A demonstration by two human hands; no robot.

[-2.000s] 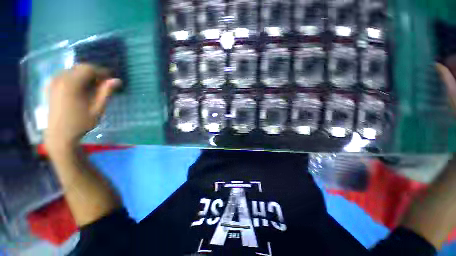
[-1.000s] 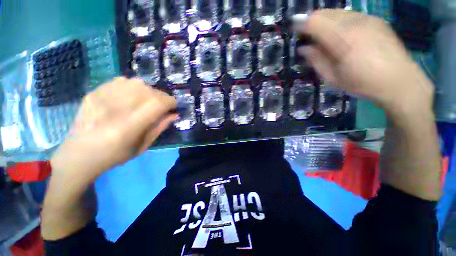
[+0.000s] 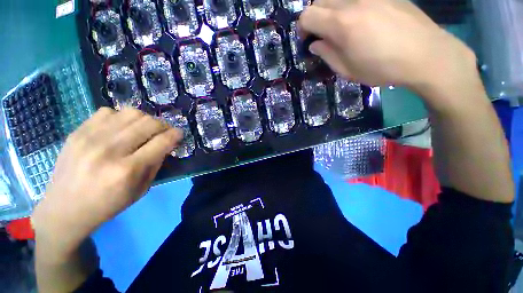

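A black tray [image 3: 223, 155] holds rows of shiny oval units with dark round centres, such as this oval unit [image 3: 233, 57]. My left hand [image 3: 109, 166] lies over the tray's near left corner, its fingertips at a unit in the front row. My right hand [image 3: 373, 46] is over the tray's right side, its thumb and fingertips at a unit in the second row from the front. The fingers hide the contact points of both hands. Whether either hand pinches a small part cannot be seen.
A clear blister tray [image 3: 43, 163] partly filled with black parts [image 3: 33, 117] lies left of the black tray. A white label [image 3: 65, 8] is at the top left. A clear ribbed tray [image 3: 350, 155] and a red crate [image 3: 410, 171] are below the bench edge.
Against two seconds ago, my left hand has moved from the left blister tray to the black tray's front row. My right hand has come in over the tray's right side. The view has shifted and tilted.
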